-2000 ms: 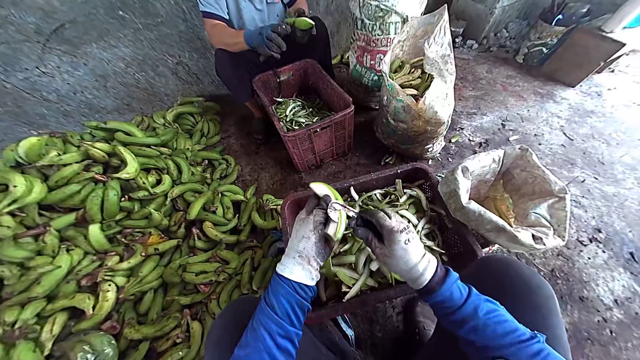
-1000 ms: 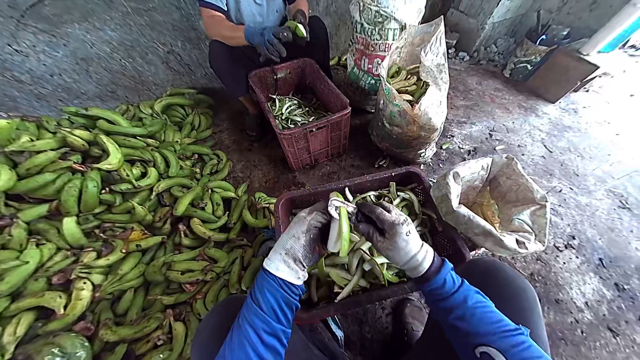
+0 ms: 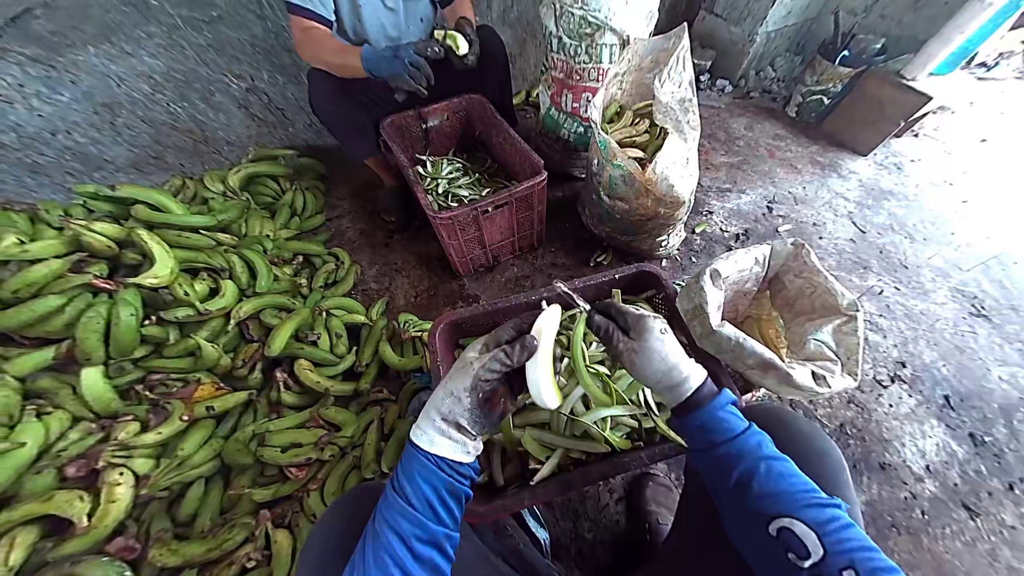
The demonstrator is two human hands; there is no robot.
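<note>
My left hand [image 3: 480,384], in a stained white work glove, holds a mostly peeled pale plantain [image 3: 544,357] upright over a maroon plastic crate [image 3: 560,490]. My right hand [image 3: 646,346], gloved too, grips a small tool [image 3: 571,295], likely a peeling knife, whose tip points up and left; its exact kind is hard to make out. A long curved strip of green peel [image 3: 586,360] hangs just below the right hand, beside the plantain. Many green peel strips [image 3: 572,436] lie in the crate beneath both hands.
Green plantains [image 3: 200,360] are heaped at left. An opened woven sack [image 3: 788,352] stands right of my crate. Ahead, a person in blue gloves [image 3: 400,68] sits behind another maroon crate [image 3: 500,228] of peels. A sack of peeled plantains [image 3: 648,192] and a cardboard box [image 3: 876,112] are farther right.
The plantain in my left hand now shows mostly pale flesh, where green skin showed on it before. My right hand has moved apart from it, and a long peel strip hangs below.
</note>
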